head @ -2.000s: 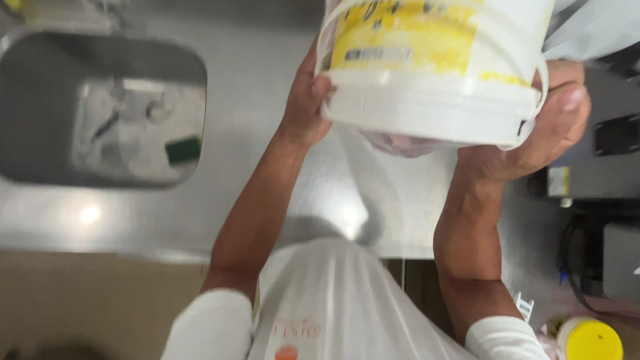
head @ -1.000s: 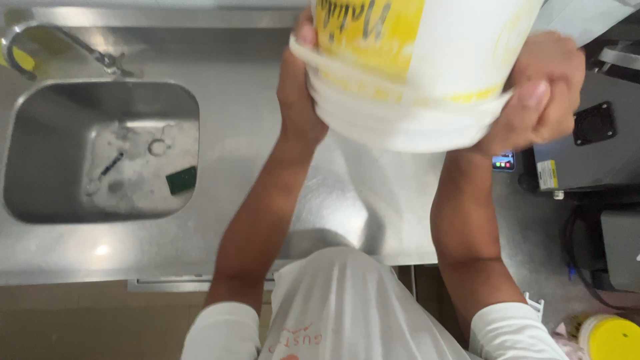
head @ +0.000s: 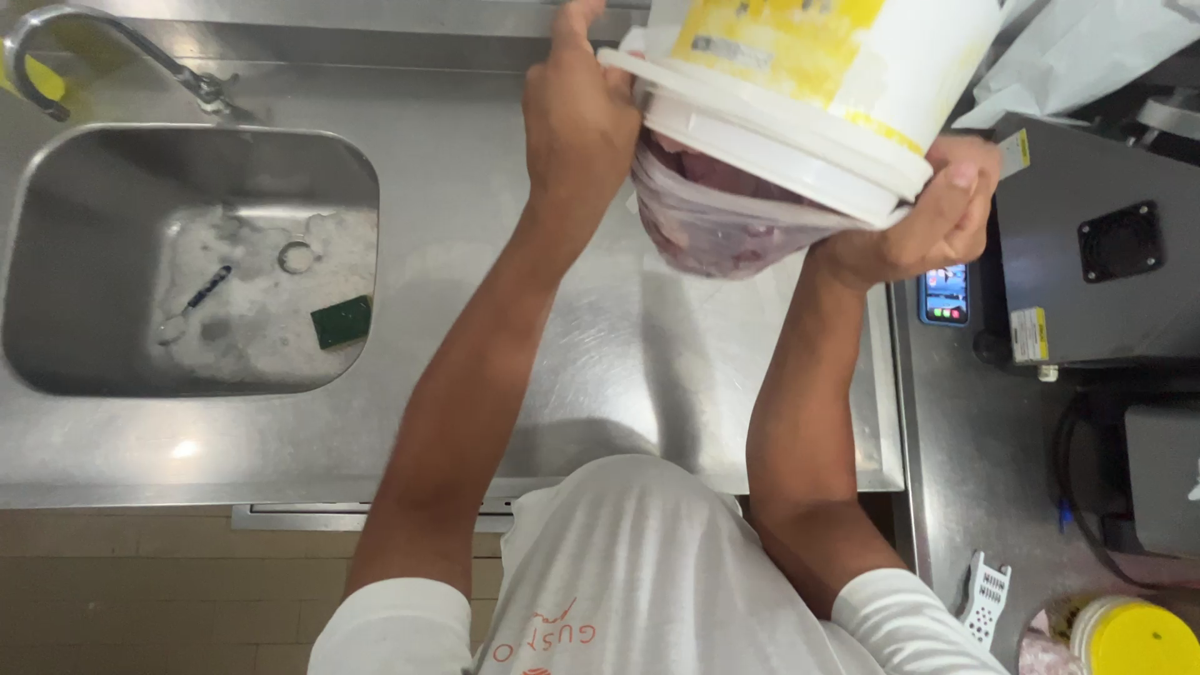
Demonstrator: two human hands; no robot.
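A white plastic bucket (head: pixel 797 94) with a yellow printed side is tipped mouth-down over the steel counter. From its mouth bulges a clear plastic bag (head: pixel 731 234) with dark reddish contents like raw meat. My left hand (head: pixel 581 122) grips the rim at the left, on the bucket's handle or bag edge; which one is hidden. My right hand (head: pixel 923 220) holds the rim at the right, with the bag's edge drawn up to it. Most of the bag is inside the bucket, out of sight.
At the left is a steel sink (head: pixel 84 262) with foamy water, a green scouring pad (head: pixel 341 322) and a spoon-like utensil (head: pixel 208 287), under a curved faucet (head: pixel 122 37). To the right are a phone (head: pixel 944 294), a dark machine (head: pixel 1097 244), a white grater-like tool (head: pixel 985 600) and a yellow-lidded tub (head: pixel 1139 637).
The bucket has tilted in my hands, and the bag with its dark contents now bulges well below the rim. One second ago the bag was not visible.
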